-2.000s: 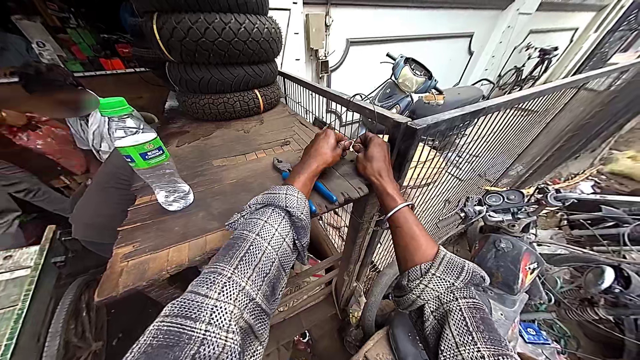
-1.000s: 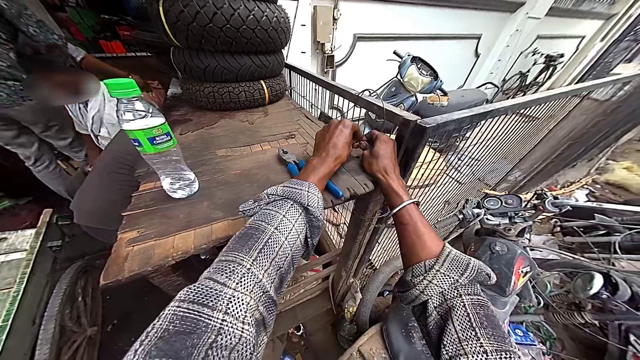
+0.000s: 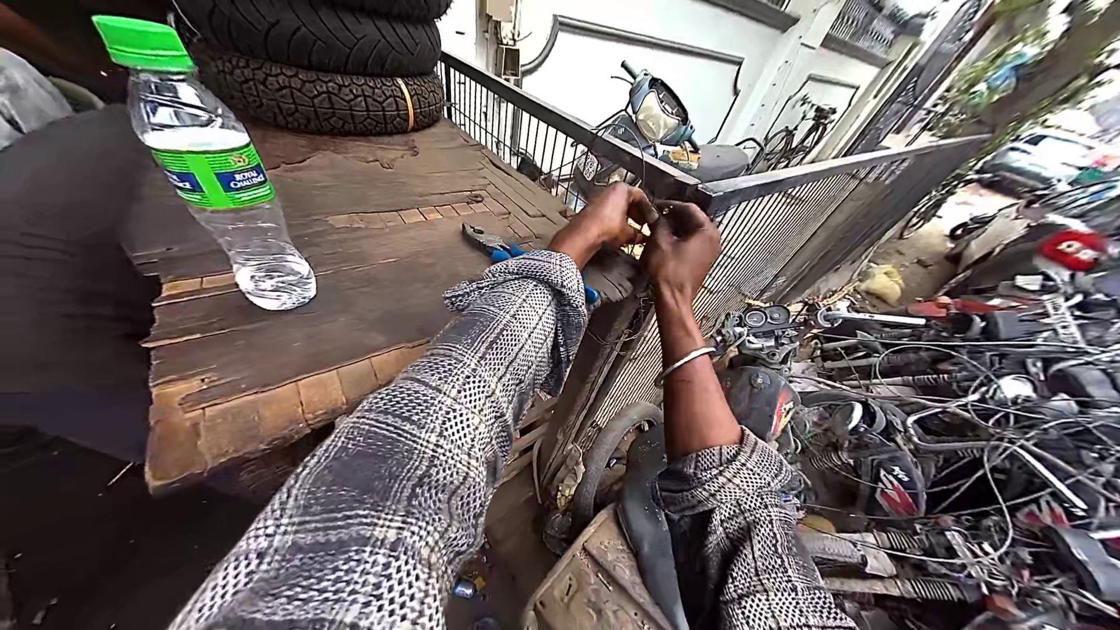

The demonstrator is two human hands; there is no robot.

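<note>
My left hand (image 3: 618,217) and my right hand (image 3: 682,245) meet at the near corner of a metal mesh railing (image 3: 787,175), above the wooden table's corner. The fingertips of both pinch something small, too small and too covered to name; a thin wire shows beside the railing there. Pliers with blue handles (image 3: 490,241) lie on the wooden table (image 3: 367,289), partly behind my left sleeve. A clear plastic bottle with a green cap (image 3: 219,175) stands on the table to the left. A metal bangle circles my right wrist.
Stacked tyres (image 3: 332,96) stand at the table's back. Beyond the railing are a scooter (image 3: 661,114) and a white wall (image 3: 647,52). A heap of motorcycle parts and cables (image 3: 927,420) fills the right. A dark seat-like part (image 3: 647,516) lies below my right arm.
The view has swung to the right, and the person at the left has mostly gone out of it. My hands stay close together at the railing corner.
</note>
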